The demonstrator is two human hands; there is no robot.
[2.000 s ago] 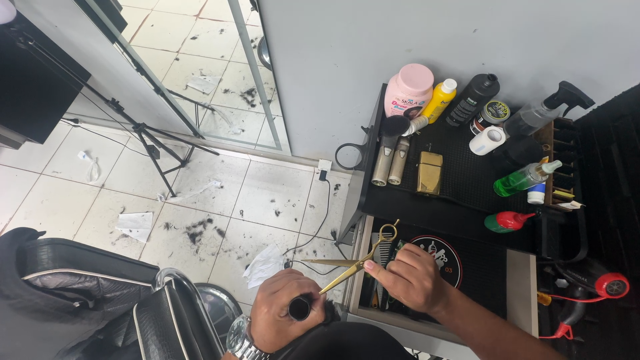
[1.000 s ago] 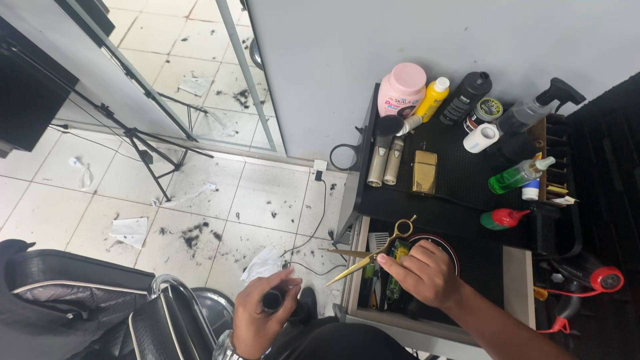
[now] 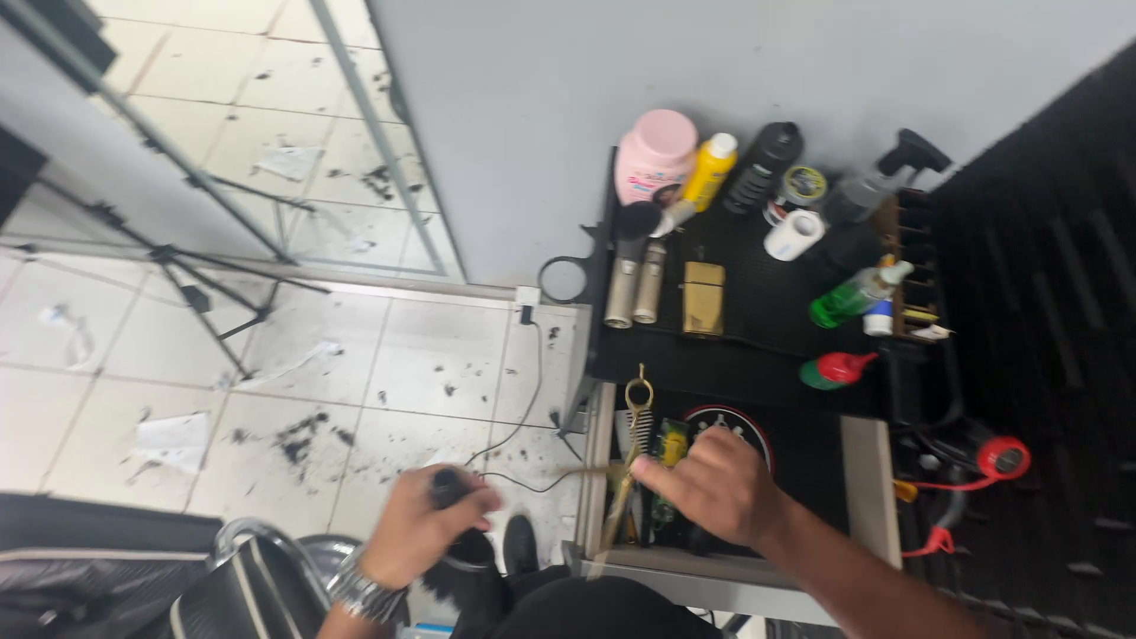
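My left hand [image 3: 430,515], with a metal watch at the wrist, grips a dark round handle; dark bristles show below it, like a neck brush [image 3: 457,555]. My right hand [image 3: 719,488] holds gold hair scissors [image 3: 632,461] over the open drawer, their blades apart and blurred, one finger ring toward the trolley top. Under the scissors, the drawer [image 3: 865,488] holds a comb [image 3: 639,430], a yellow and green package [image 3: 672,444] and a round emblem with a red rim, partly covered by my right hand.
On the black trolley top [image 3: 763,342] are a gold trimmer [image 3: 703,297], brushes, a pink tub [image 3: 657,155], several bottles and a green spray bottle [image 3: 856,297]. A hair dryer [image 3: 1003,457] hangs at the right. Left are a black chair [image 3: 257,595], tripod legs [image 3: 213,293] and hair on floor tiles.
The brush in my left hand has tipped over; its round dark end faced the camera two seconds ago. The scissors in my right hand have turned, their blades now pointing more downward.
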